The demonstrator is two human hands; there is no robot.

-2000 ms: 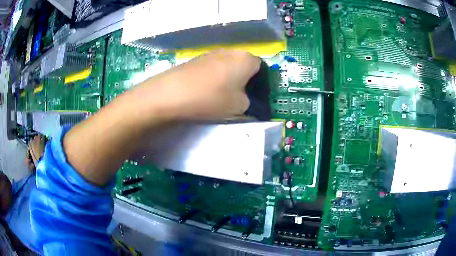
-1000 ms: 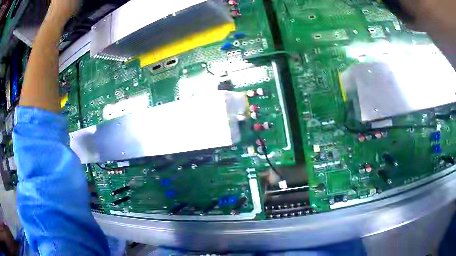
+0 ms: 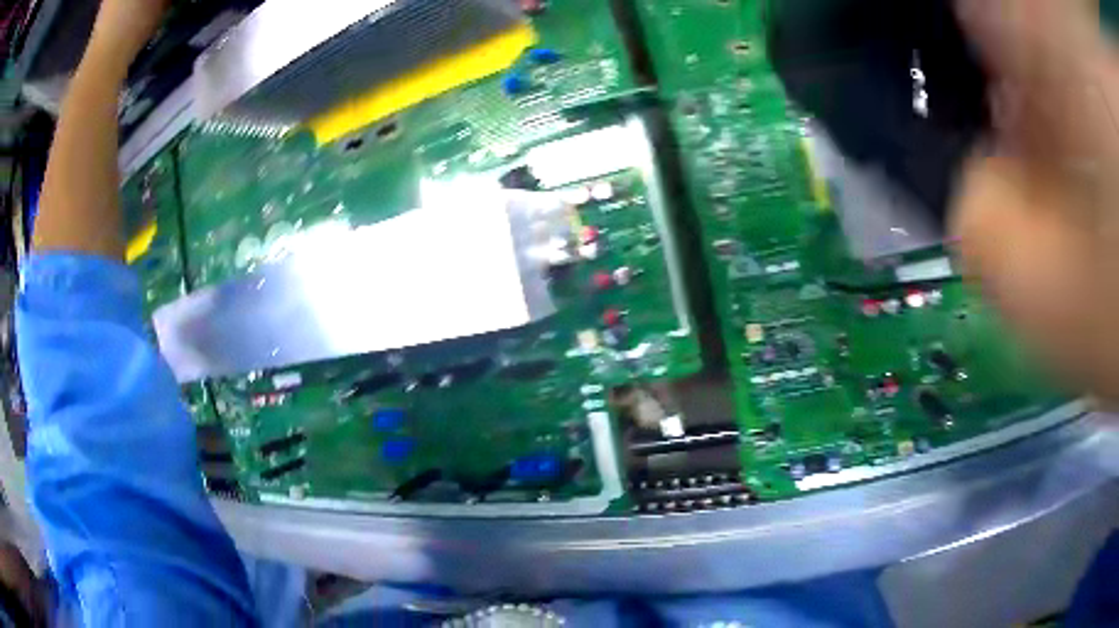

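A large green circuit board lies behind the metal rail, with a silver-white heatsink across its middle and a finned heatsink with a yellow strip at its back. My left hand is at the top left edge, mostly cut off; its fingers are hidden. My right hand is large and blurred at the upper right, with black finger covering, above the second green board and partly hiding its heatsink. Whether it holds anything cannot be told.
The silver front rail runs along the near side. A dark gap with a pin row separates the boards. Small blue parts sit near the front edge, and red and white parts beside the heatsink end. Dark items lie at the upper left.
My left arm has moved from over the middle board to the far upper left. My right hand has come further into view at the right. The view has shifted, with the boards now lower left.
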